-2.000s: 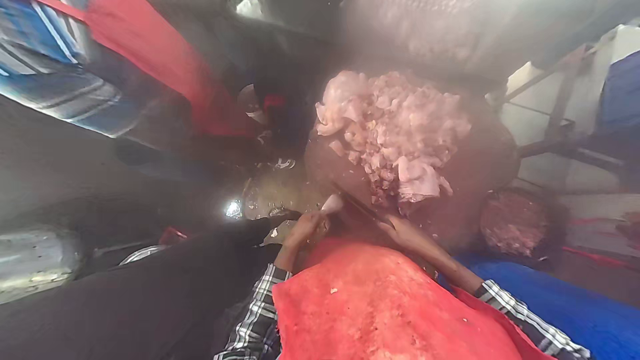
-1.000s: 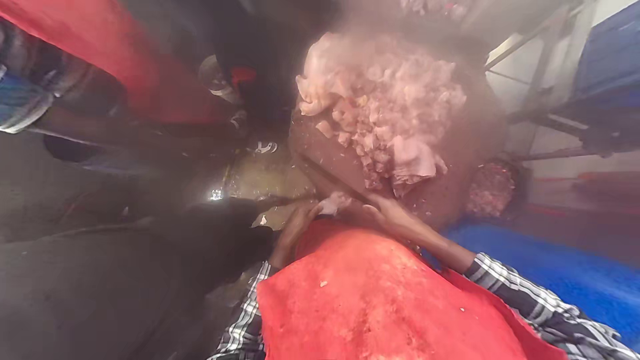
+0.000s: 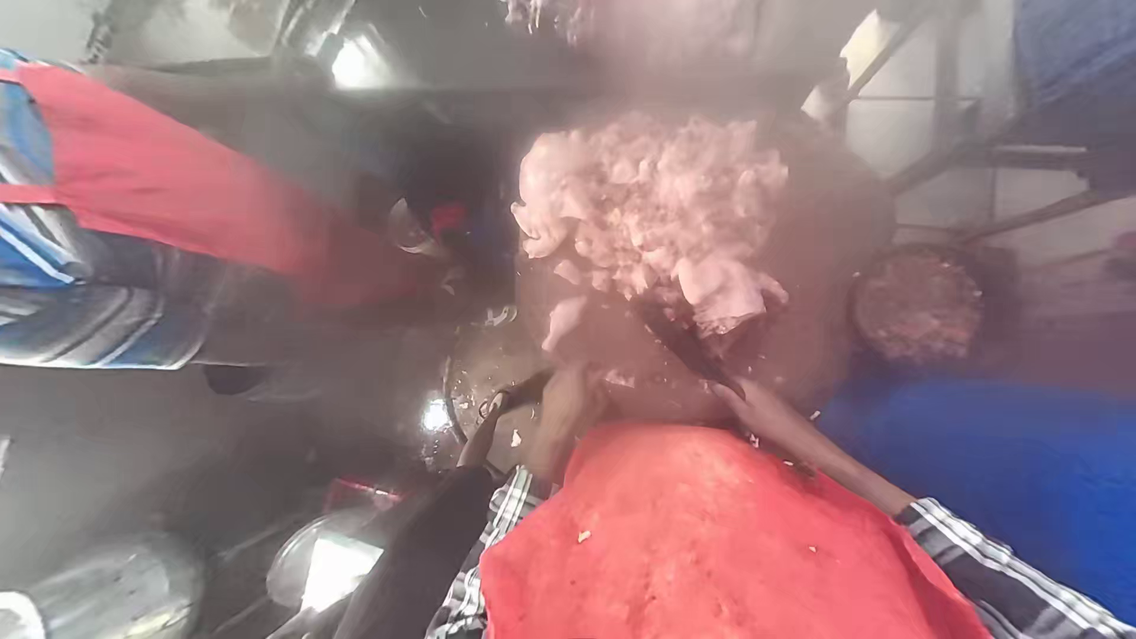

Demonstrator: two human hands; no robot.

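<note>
A heap of pale pink raw meat pieces (image 3: pixel 652 204) lies on a round, brown chopping surface (image 3: pixel 816 266). My right hand (image 3: pixel 732 395) is closed around the handle end of a dark knife (image 3: pixel 683 346), whose far end reaches the near edge of the heap. At the near left side of the surface is my left hand (image 3: pixel 572 390), blurred, with a pale piece of meat (image 3: pixel 565 321) just beyond it. Whether that hand grips anything cannot be made out. A few small scraps lie between the two hands. Haze softens the whole view.
A person in a red apron (image 3: pixel 169 177) and striped clothing stands at the left. Another dark-sleeved arm (image 3: pixel 417 541) reaches in beside my left arm towards a wet tray (image 3: pixel 497 355). A round container of meat bits (image 3: pixel 919 302) is at the right, above a blue surface (image 3: pixel 1003 479).
My hands were close together at the near edge; now they are apart, with the knife reaching to the heap. Another person's arm has come in beside my left arm.
</note>
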